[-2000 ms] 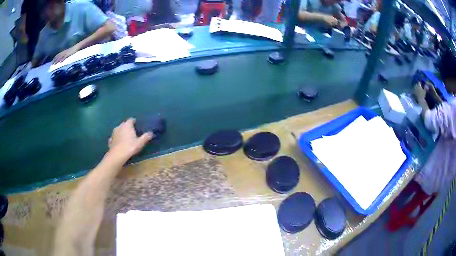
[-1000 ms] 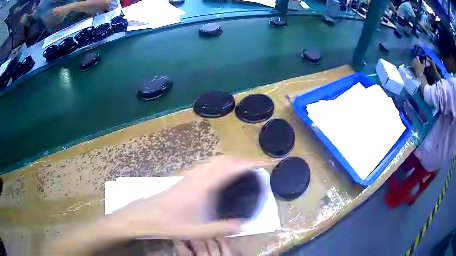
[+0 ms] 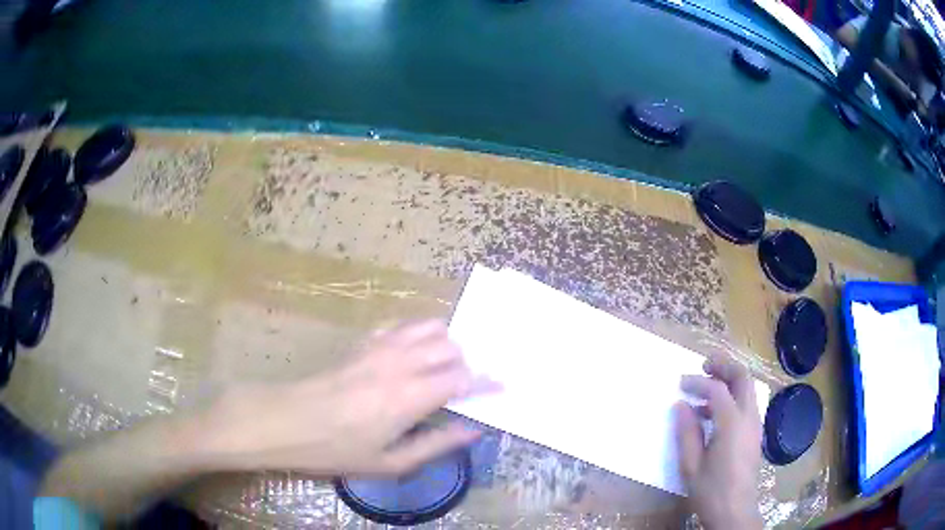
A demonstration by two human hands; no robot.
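Note:
White sheets [image 3: 580, 383] lie slanted on the taped cardboard mat [image 3: 259, 342]. My left hand [image 3: 399, 399] reaches in from the left, its blurred fingers at the sheets' left edge; whether they pinch a film is not clear. My right hand [image 3: 720, 440] has its bent fingers on the right end of the sheets and holds them there. A round black part [image 3: 409, 497] lies flat at the near edge, its greyish face up, partly covered by my left hand.
Several black parts stand in a column at right [image 3: 801, 336], beside the blue tray [image 3: 853, 414] of white sheets. More black parts lie at far left [image 3: 59, 217]. The green conveyor [image 3: 414, 72] runs beyond the bench, carrying black parts such as one disc [image 3: 655, 122].
The view has swung left and down. The black part carried in a hand one second ago is no longer held up; one lies on the mat near me. Both hands are now at the sheets.

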